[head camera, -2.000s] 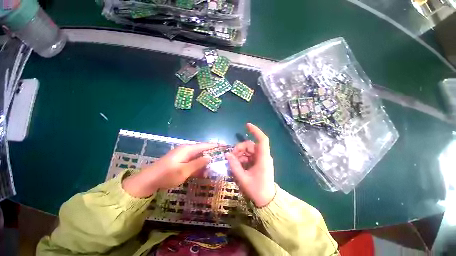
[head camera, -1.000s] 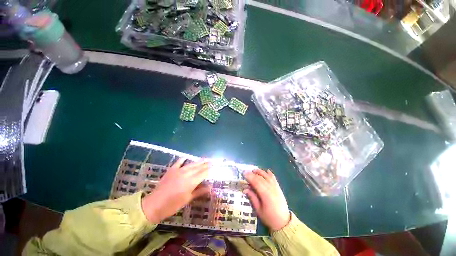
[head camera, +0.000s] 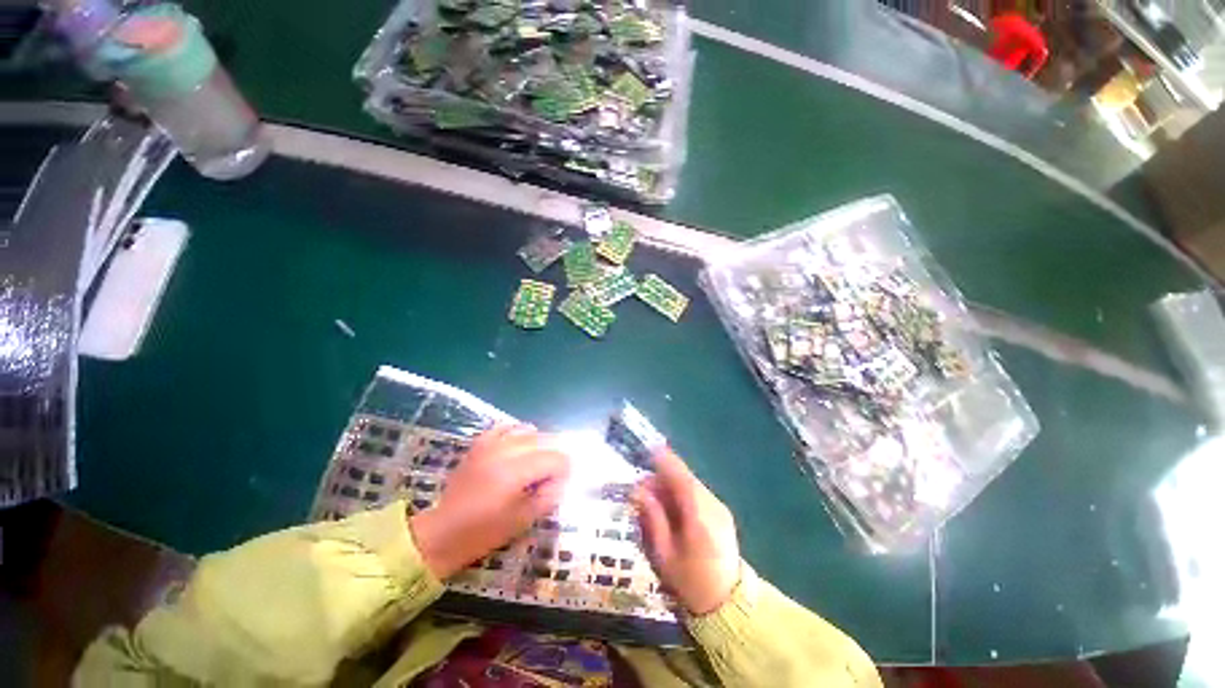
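The sticker sheet (head camera: 380, 470) lies in front of me, with rows of small dark pieces and strong glare at its upper middle. My left hand (head camera: 500, 495) rests on the sheet's middle, fingertips beside the glare; whether they grip anything is unclear. My right hand (head camera: 683, 527) is over the sheet's right part, with thumb and index finger at the lower end of a dark glossy piece (head camera: 631, 434) that sticks up at the sheet's far edge. Whether this piece is part of the sheet is unclear. Several green circuit boards (head camera: 587, 312) lie loose beyond the sheet.
A clear tray of boards (head camera: 991, 433) is at right. A heaped supply tray (head camera: 676, 114) stands at the far side. At left are a white phone (head camera: 134, 289), a bottle with a mint-green lid (head camera: 215, 121) and silvery sheets (head camera: 38, 323). A pale strip crosses the table.
My hands held something above the sheet, then came down onto it. Since then the dark glossy piece has come up at my right fingertips. The view has shifted a little.
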